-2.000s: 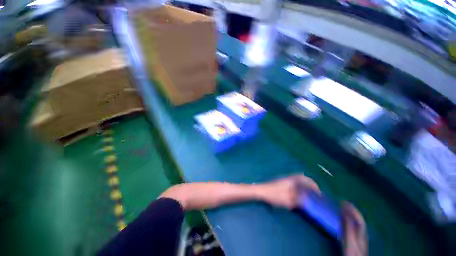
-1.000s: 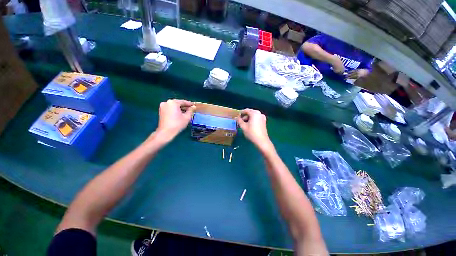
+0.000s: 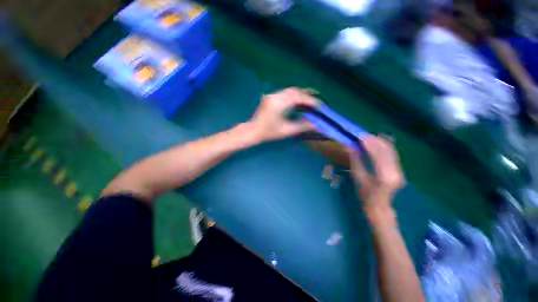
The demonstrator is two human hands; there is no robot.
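A blue retail box (image 3: 336, 127) is held between my two hands above the green bench (image 3: 259, 206); a dark line runs along its narrow blue side, and a brown part shows below it. My left hand (image 3: 286, 112) grips its left end. My right hand (image 3: 376, 165) grips its right end. The frame is blurred, so I cannot tell whether the lid is fully closed.
Blue printed boxes (image 3: 141, 68) are stacked at the upper left. White packs (image 3: 353, 45) lie on the belt beyond. Clear bags (image 3: 460, 259) lie at the lower right. Small tan pieces lie on the bench. A person's arm (image 3: 514, 68) shows at the upper right.
The view has turned and blurred. The box's brown raised flap between my hands no longer shows; a blue side with a dark line shows instead. Both hands still hold the box.
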